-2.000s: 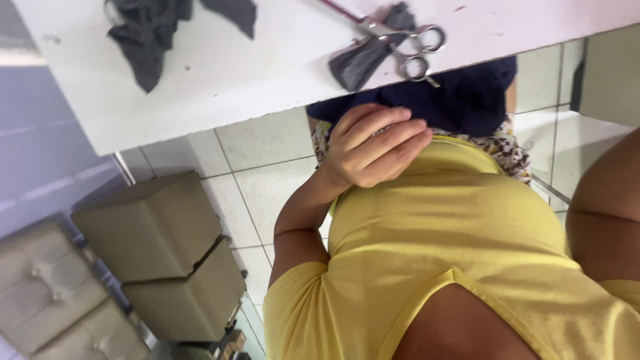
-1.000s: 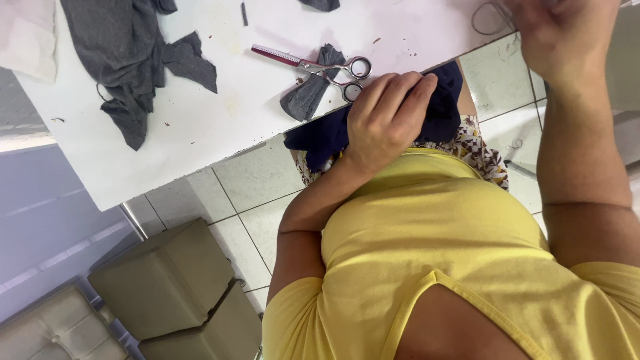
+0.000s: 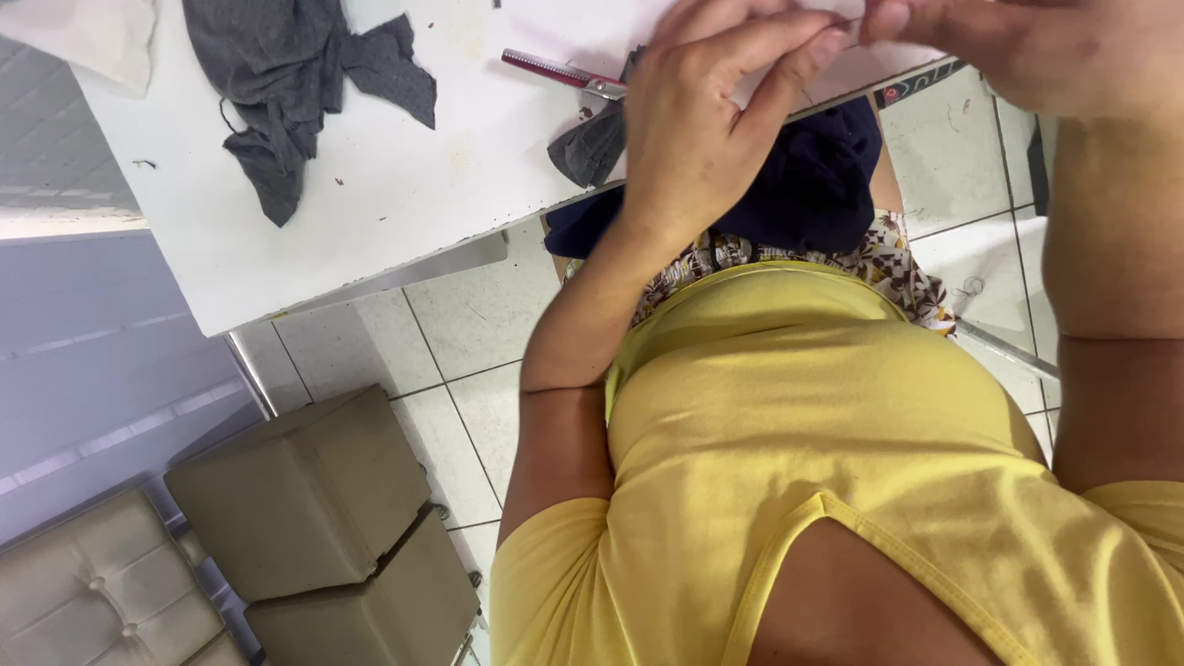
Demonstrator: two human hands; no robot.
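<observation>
My left hand (image 3: pixel 708 116) is over the table edge at the top, its thumb and forefinger pinched on a thin strand, perhaps thread. My right hand (image 3: pixel 1027 55) meets it from the right, fingertips at the strand's other end; the top of the view cuts it off and it is slightly blurred. Beneath my left hand lie red and silver thinning scissors (image 3: pixel 561 72), their handles hidden. A small dark grey cloth piece (image 3: pixel 587 148) lies beside them, partly covered. Navy fabric (image 3: pixel 805 185) rests on my lap.
A larger crumpled dark grey cloth (image 3: pixel 268 55) lies on the white table (image 3: pixel 388 194), with a white cloth (image 3: pixel 92 37) at the far left corner. Below the table, at the left, are beige boxy padded seats (image 3: pixel 305 499) and a tufted cushion (image 3: pixel 102 592) on the tiled floor.
My right hand, out of view two seconds ago, has come in from the right and moved in to my left hand's fingertips. My left hand has moved up over the scissors' handles.
</observation>
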